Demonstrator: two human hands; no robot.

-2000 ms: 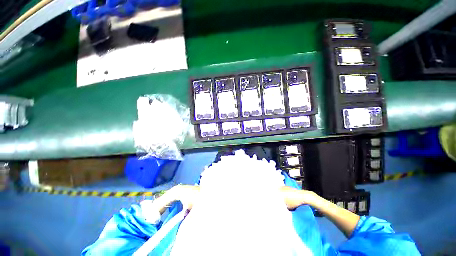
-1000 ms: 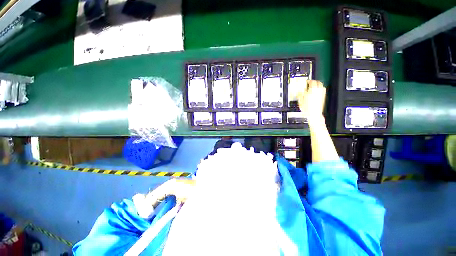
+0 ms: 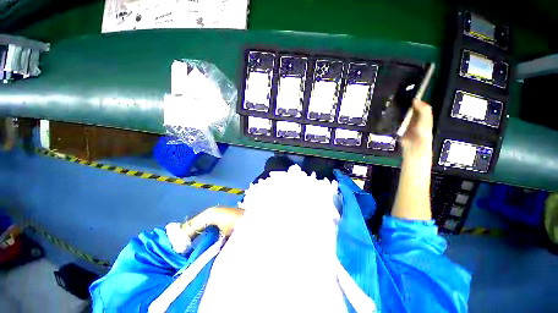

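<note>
A black phone tray lies on the green bench, stacked over another whose phone ends show along its front. Four open-backed smartphones sit in its pockets; the rightmost pocket is bare and dark. My right hand holds a smartphone on edge above the right end of the tray, its thin side towards the camera. My left hand is at my body, partly hidden by the white shape in front; I cannot tell what its fingers do.
A second tray with several phones stands upright-wise at the right. A clear plastic bag with white pieces lies left of the tray. A printed sheet is at the back. A blue stool and more trays are below the bench edge.
My right hand has lifted the rightmost smartphone out of its pocket and tilted it on edge. The bench view has shifted. My left hand stays at my body.
</note>
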